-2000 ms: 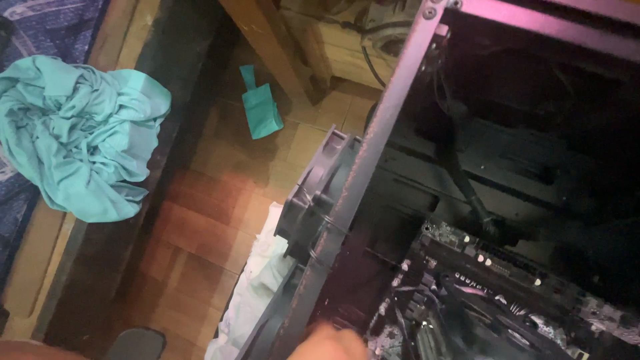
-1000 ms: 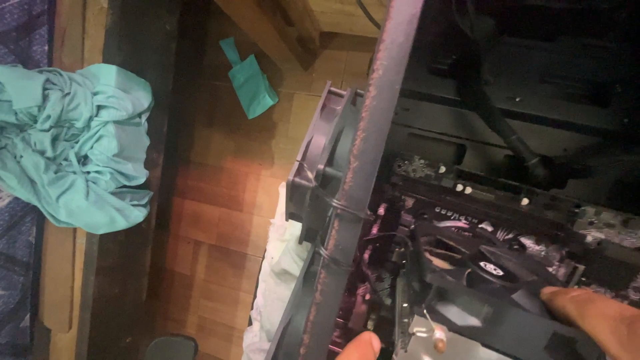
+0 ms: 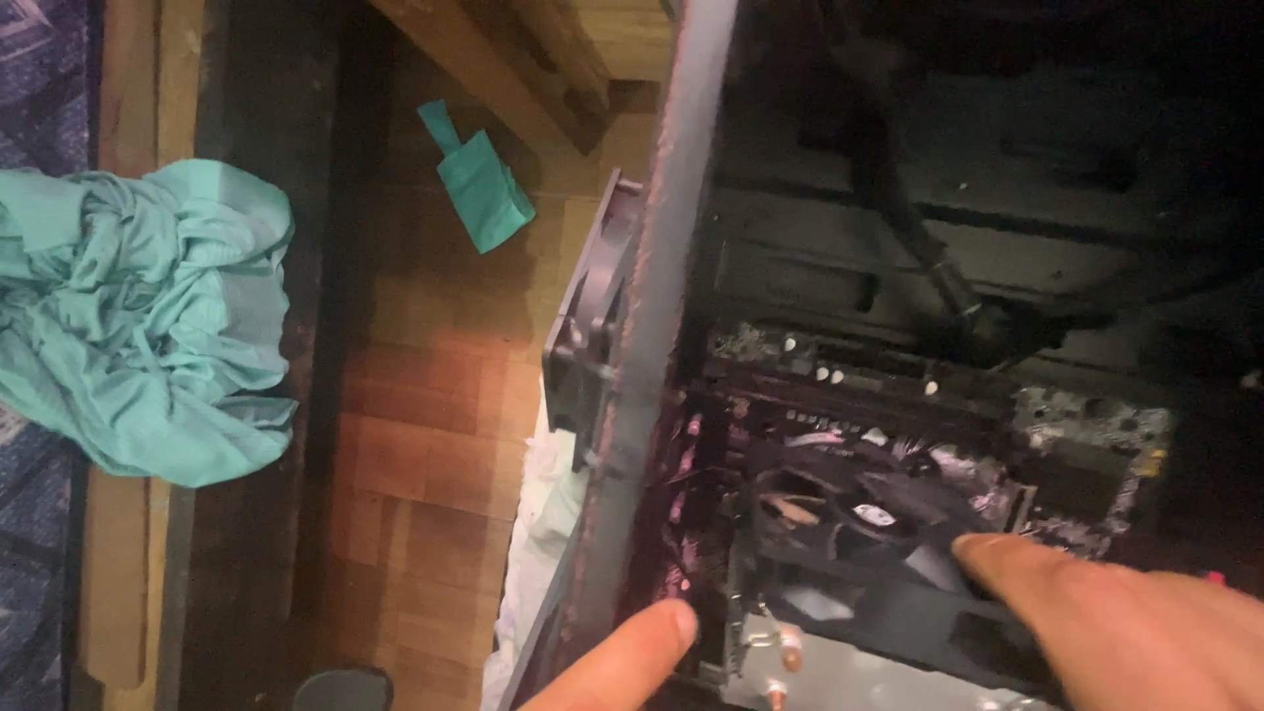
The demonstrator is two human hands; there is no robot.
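Observation:
A black CPU cooler fan (image 3: 874,518) sits on a metal heatsink (image 3: 839,662) with copper heat-pipe ends, over a motherboard (image 3: 1086,425) inside an open black computer case (image 3: 657,247). From the right, my right hand (image 3: 1116,612) reaches in, one fingertip at the fan frame's edge; its other fingers are cut off or hidden. Only a finger of my left hand (image 3: 622,657) shows at the bottom, pointing up beside the heatsink, near the case's edge. Whether that finger touches anything is unclear. A second black fan (image 3: 592,306) is fixed outside the case's left edge.
Teal cloth (image 3: 158,316) lies crumpled over a wooden frame (image 3: 128,583) at left. A folded green piece of fabric (image 3: 484,188) lies on the wooden floor (image 3: 425,454). White material (image 3: 533,553) is beside the case. Dark cables (image 3: 899,207) run inside it.
Both hands have come into view around the CPU cooler since the earliest frame, where one blurred hand showed at the bottom. The view has moved closer to the cooler.

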